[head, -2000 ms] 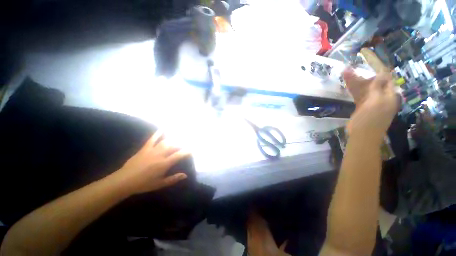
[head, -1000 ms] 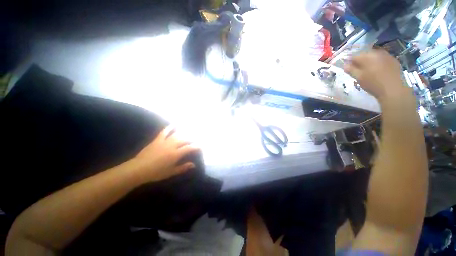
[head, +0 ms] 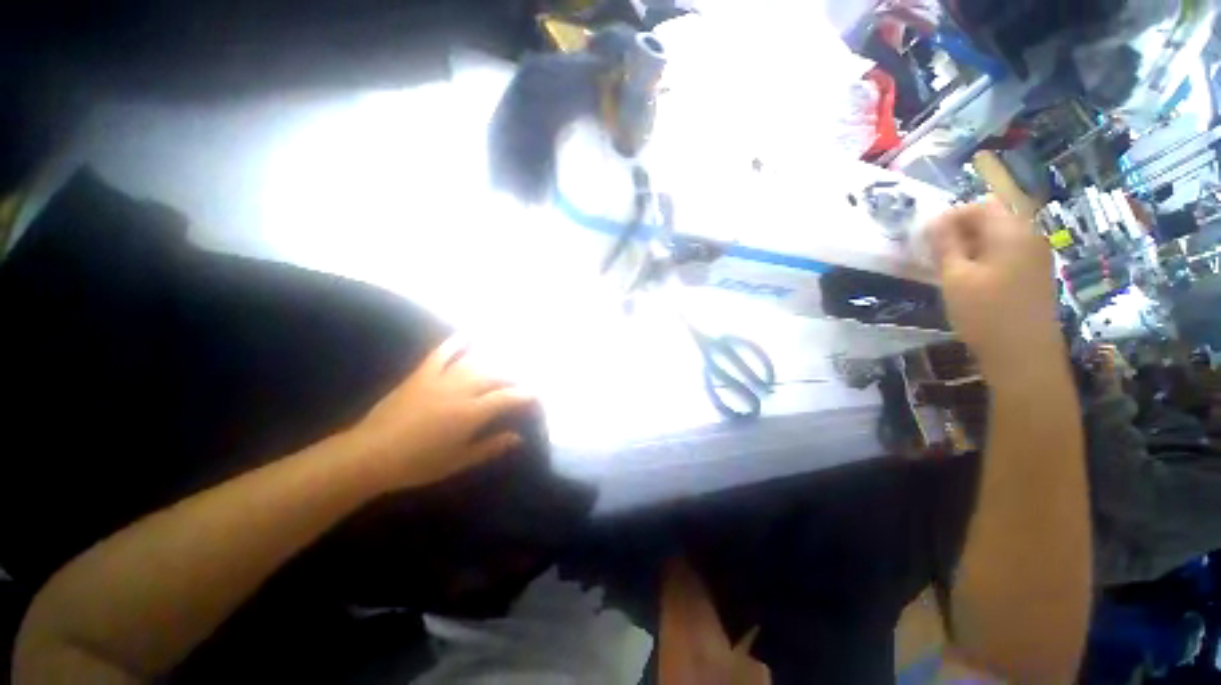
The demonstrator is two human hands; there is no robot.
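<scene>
Black cloth lies over the left of the white table and hangs off its front edge. My left hand rests flat on the cloth's right edge, fingers apart, its fingertips beside strong glare. The white sewing machine head has a blue stripe and a dark control panel. The needle area is washed out. My right hand is raised at the right end of the machine, blurred, with fingers curled; whether it holds anything cannot be told.
Scissors with dark blue loops lie on the table in front of the machine. A dark tuft hangs at the machine head's left end. Red cloth is behind the machine. Cluttered workshop items fill the upper right. Bare skin shows below the table edge.
My right hand moved right and up, then back left and slightly down by the machine's right end. My left hand stays on the cloth. The view shifted a little.
</scene>
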